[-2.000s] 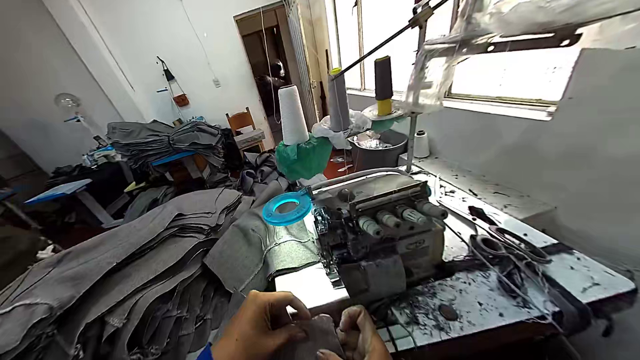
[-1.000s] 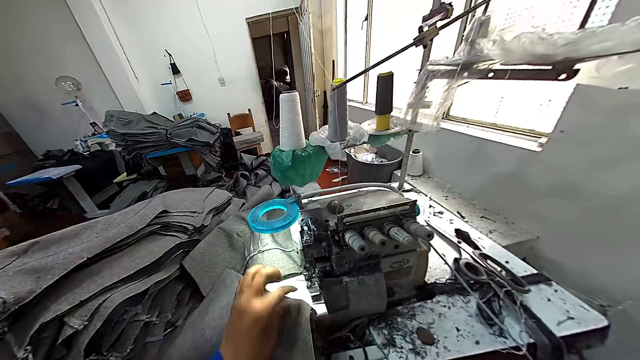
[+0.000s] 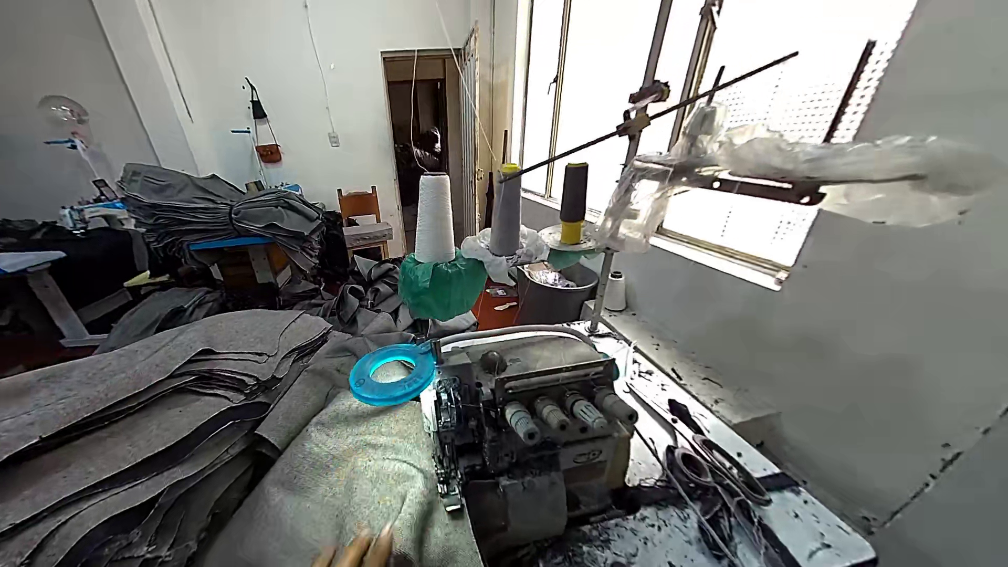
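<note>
Only the fingertips of my left hand show at the bottom edge, resting on grey fabric; the rest of that hand is hidden below the view. My right hand is out of view. The fabric lies flat to the left of an overlock sewing machine, reaching its needle and presser foot area. A blue translucent ring sits at the machine's upper left, above the fabric. Thread tension dials line the machine's front.
Stacked grey fabric pieces spread at the left. Cones of white thread, grey thread and black thread stand behind the machine. Scissors lie on the lint-covered table at the right. A bin stands behind.
Both hands were together at the machine's front two seconds ago. My left hand has since moved down from beside the machine, and the grey fabric now lies spread beside it.
</note>
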